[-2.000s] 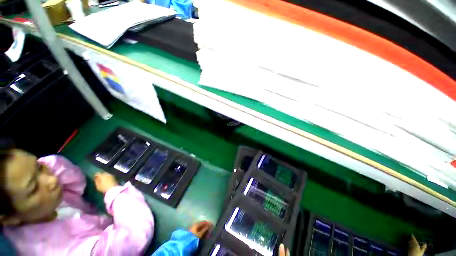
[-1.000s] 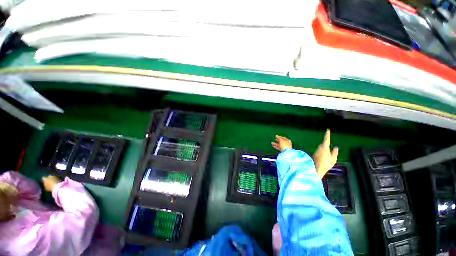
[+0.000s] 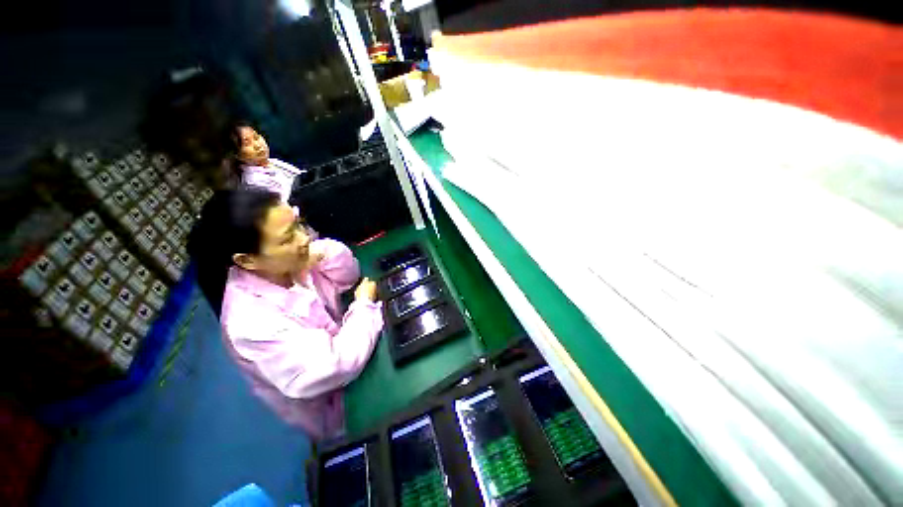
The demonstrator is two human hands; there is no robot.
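Note:
A black foam tray (image 3: 380,465) lies at the bottom centre, cut off by the lower edge. Several screen-up phone units (image 3: 492,446) sit side by side in its pockets, glossy dark with green patches. The edge of another dark tray shows just behind it. Neither of my hands is in the picture. Only a bit of blue sleeve (image 3: 245,496) shows at the bottom edge, left of the tray.
A person in a pink smock (image 3: 297,337) sits at the left by a second foam tray (image 3: 436,350) of phone units. Another person is behind. The shelf edge (image 3: 554,361) with white foam sheets (image 3: 693,228) overhangs the right. Stacked boxes (image 3: 99,287) stand far left.
The view has swung left and up, bringing the neighbour and the blue floor into view. The blue-sleeved arm and hands over the right-hand tray have left the picture.

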